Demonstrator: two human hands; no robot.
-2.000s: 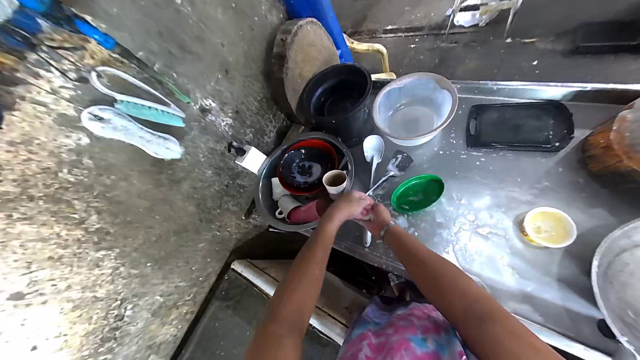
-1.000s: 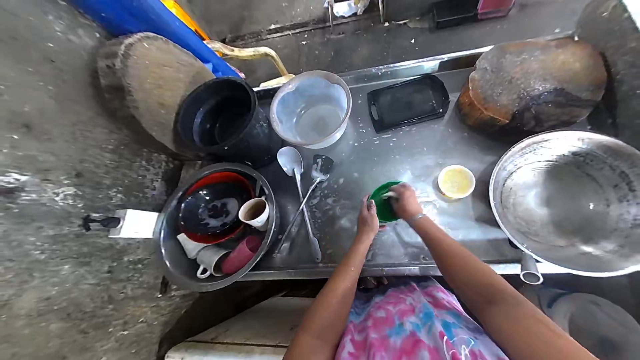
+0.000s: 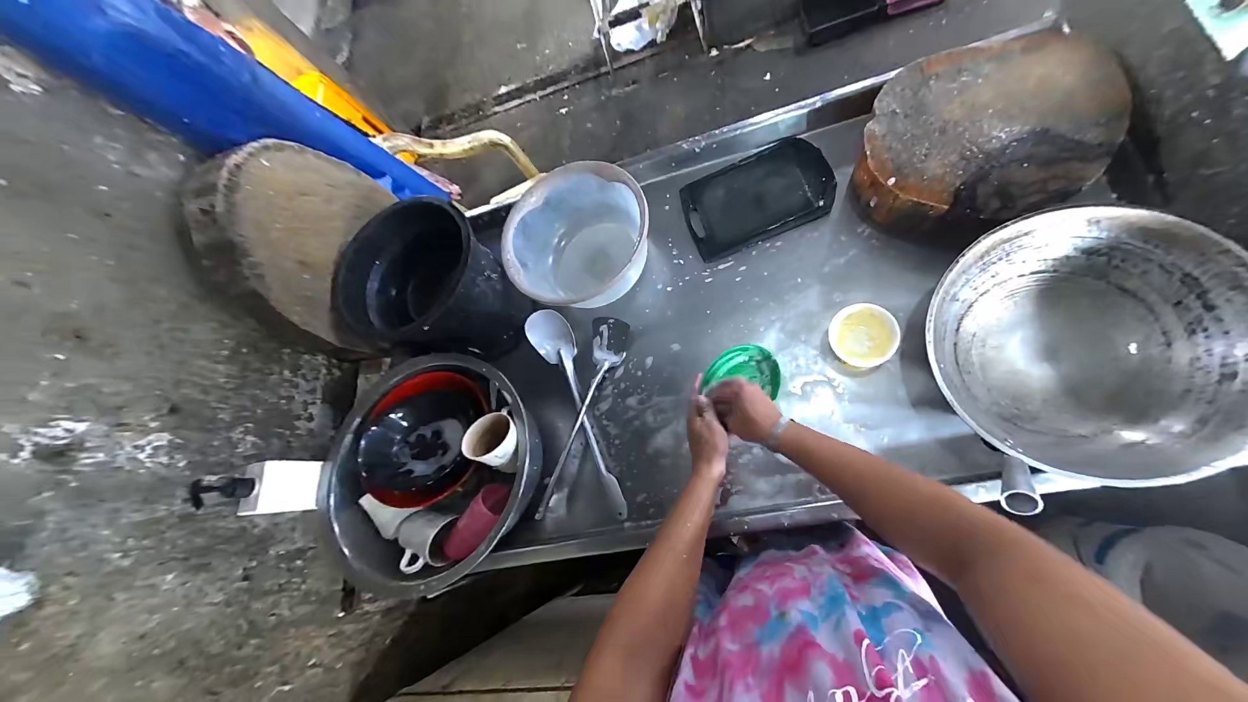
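A small green bowl with suds on it is tilted over the steel counter. My left hand holds its near left edge. My right hand is bent at the bowl's near side, and whether it holds a scrubber is hidden. To the right stands a white tub with yellowish contents. A metal ladle and a slotted turner lie crossed on the left.
A steel basin at left holds a black and red bowl and several cups. Behind are a black pot, a translucent tub, a black tray and a wooden chopping block. A large metal pan stands at right.
Two seconds ago my hands were at the crossed utensils and the green bowl lay apart. They then moved right to the bowl and remain there. The view has shifted considerably.
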